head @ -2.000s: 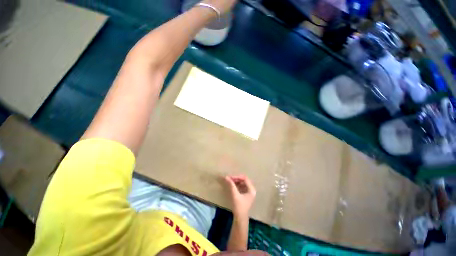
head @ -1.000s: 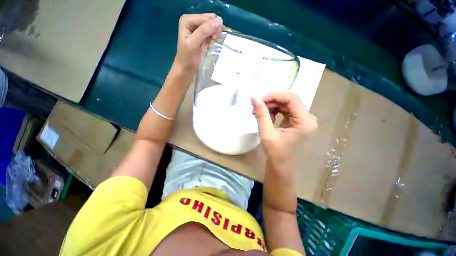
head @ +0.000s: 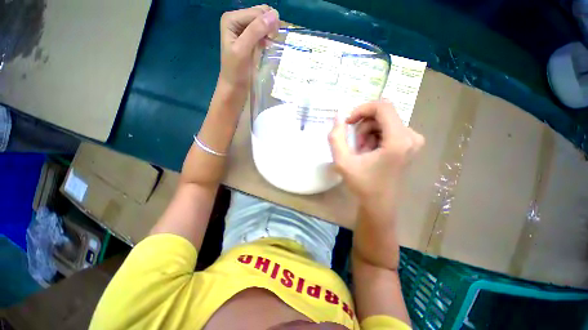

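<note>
A large clear glass jar (head: 298, 151) with solid white fill in its lower part is over the cardboard mat, rim away from me and base towards me. A thin grey upright piece shows inside it. My left hand (head: 250, 40) grips the jar's rim at its upper left. My right hand (head: 372, 143) is at the jar's right wall, thumb and finger pinched close together; whether they hold a small label is too blurred to tell. A sheet stack with rows of print (head: 406, 84) lies behind the jar, partly seen through the glass.
The long cardboard mat (head: 490, 174) with shiny tape strips runs right. Another white-filled jar (head: 568, 76) is at the far right. A stained cardboard sheet (head: 77, 64) lies left. Below the bench are a cardboard box (head: 116, 180) at left and a green crate (head: 422, 283) at right.
My left hand has come back from the far side and now holds a jar over the mat. My right hand has moved up from the mat to the jar's side, then shifted slightly right.
</note>
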